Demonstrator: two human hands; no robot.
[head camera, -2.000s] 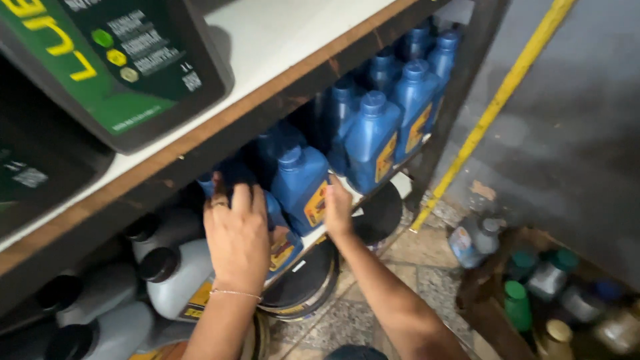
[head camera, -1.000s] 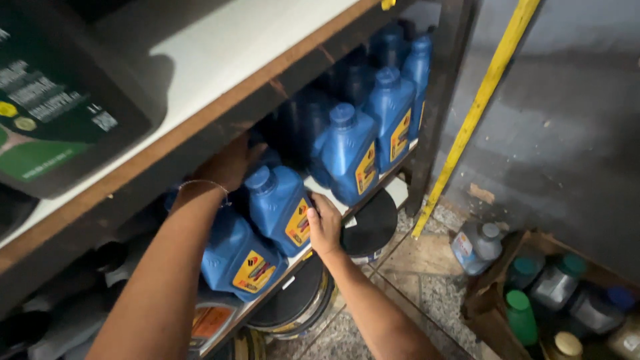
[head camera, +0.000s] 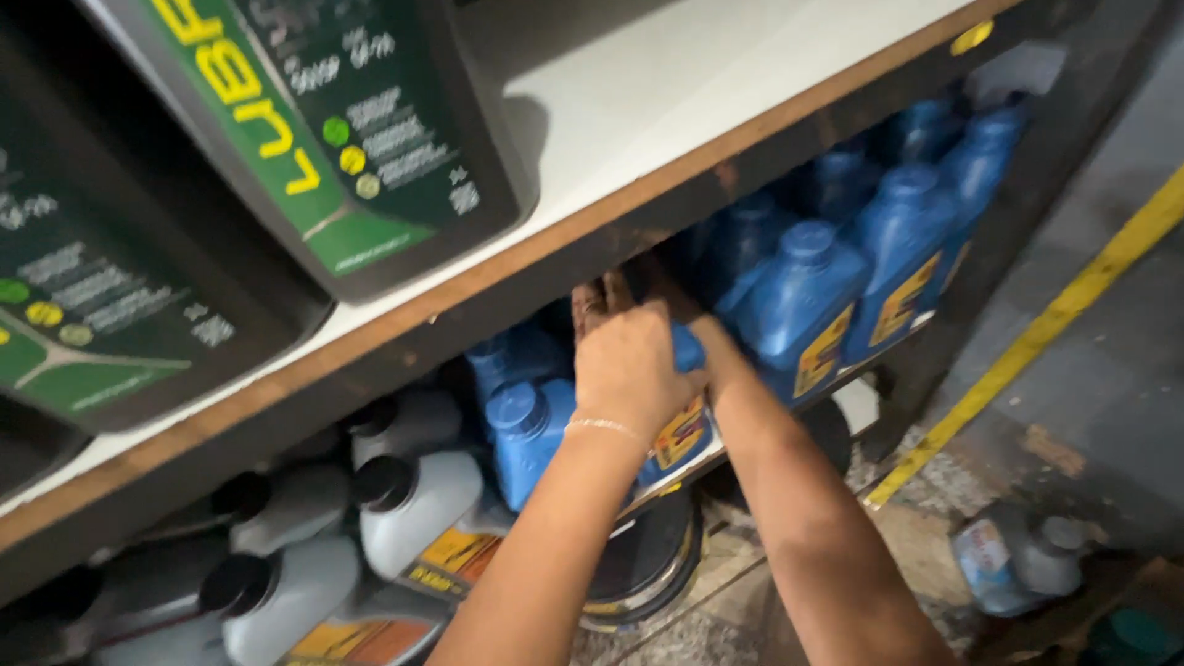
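Blue plastic oil bottles (head camera: 803, 305) with yellow labels stand in rows on the lower shelf. My left hand (head camera: 624, 365), with a thin bracelet at the wrist, reaches over a blue bottle (head camera: 686, 430); its thumb lies at the bottle's upper part, but its grip is partly hidden. Left of this hand is another blue bottle (head camera: 532, 425). My right hand (head camera: 661, 282) reaches deep under the upper board beside that same bottle, mostly in shadow, and what it touches is hidden. Grey bottles with black caps (head camera: 421, 509) stand farther left.
Large dark bottles with green labels (head camera: 398, 157) stand on the white upper shelf (head camera: 647, 102), whose edge runs above my hands. Below are round black-lidded containers (head camera: 638, 555). At right are a yellow strip (head camera: 1036, 342) and a clear bottle (head camera: 1017, 560) on the floor.
My right hand has moved from the front of a blue bottle into the shelf. My left hand, deep in the shelf a second ago, shows nearer the front. The view has shifted left.
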